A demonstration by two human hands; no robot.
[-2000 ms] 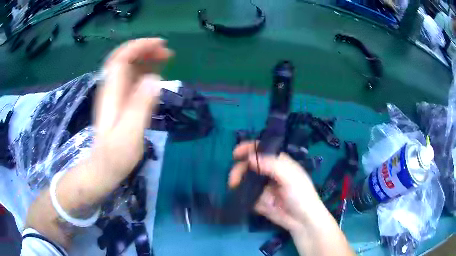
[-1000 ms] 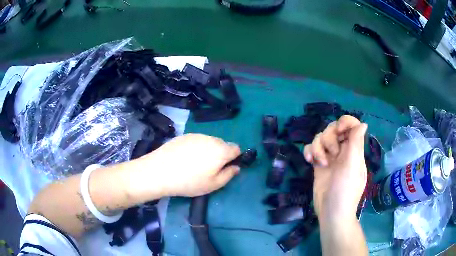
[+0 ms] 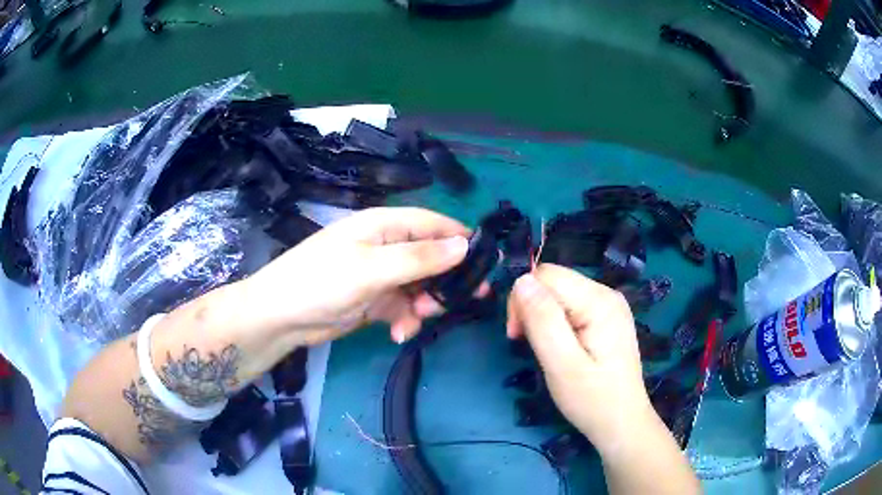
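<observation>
A black headband (image 3: 402, 416) curves down from my hands to the bottom edge. My left hand (image 3: 396, 266) grips the headband's upper end, where a black plastic end part (image 3: 488, 247) shows. My right hand (image 3: 575, 334) pinches a thin reddish wire (image 3: 540, 247) in its fingertips beside that end. Another thin wire (image 3: 484, 443) trails from the headband near the bottom. Small black plastic parts (image 3: 619, 242) are piled to the right, partly behind my right hand. Flatter black parts (image 3: 290, 160) are heaped at left, partly in a clear plastic bag (image 3: 106, 232).
A blue and silver aerosol can (image 3: 798, 334) leans on crumpled clear bags (image 3: 822, 416) at right, near a red-handled tool (image 3: 711, 346). A white sheet (image 3: 338, 118) lies under the left heap. Black headbands (image 3: 725, 82) lie on the green belt (image 3: 580, 87) beyond.
Since one second ago, my right hand has moved left to the headband end and pinched the wire. My left hand has turned its grip on the end. The view has shifted slightly.
</observation>
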